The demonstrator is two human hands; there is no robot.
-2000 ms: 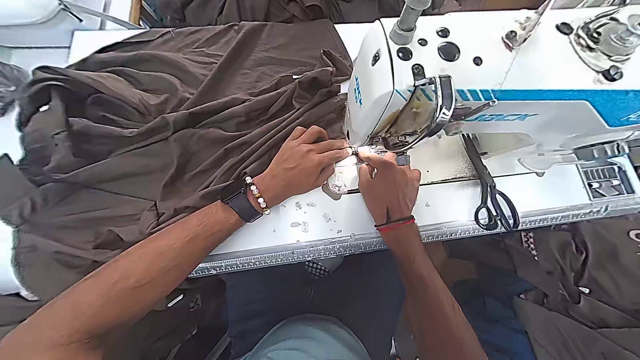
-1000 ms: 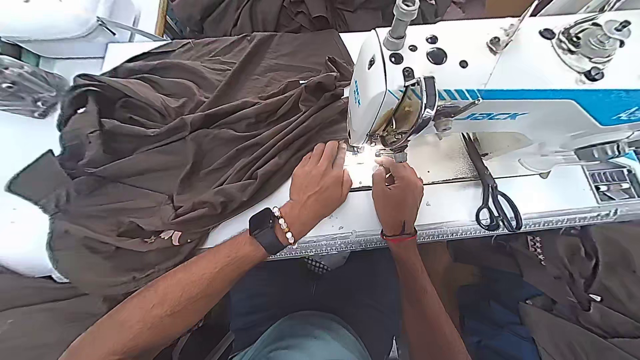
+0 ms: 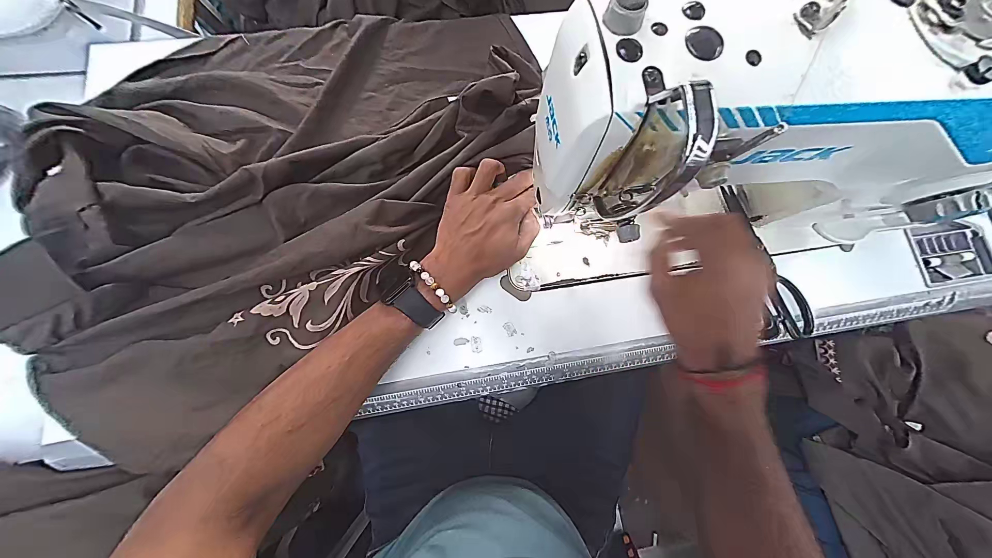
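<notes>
A white and blue Jack sewing machine (image 3: 775,77) stands at the right, its lamp lighting the needle area. My left hand (image 3: 488,221) is beside the needle, fingers bent on the edge of the dark brown fabric (image 3: 310,170); whether it pinches the cloth is hidden. The fabric spreads over the left of the table and bears pale floral embroidery (image 3: 333,298). My right hand (image 3: 713,271), blurred, is to the right of the presser foot (image 3: 597,225), over part of the black scissors (image 3: 794,306); its fingertips are unclear.
A measuring tape strip (image 3: 511,384) runs along the white table's front edge. Small scraps (image 3: 477,341) lie near that edge. A parts tray (image 3: 949,256) is set in the table at the right. More brown garments (image 3: 914,403) hang or lie below at the right.
My right hand has moved right, away from the needle area, to the scissors. The embroidery beside my left wrist shows more fully than before.
</notes>
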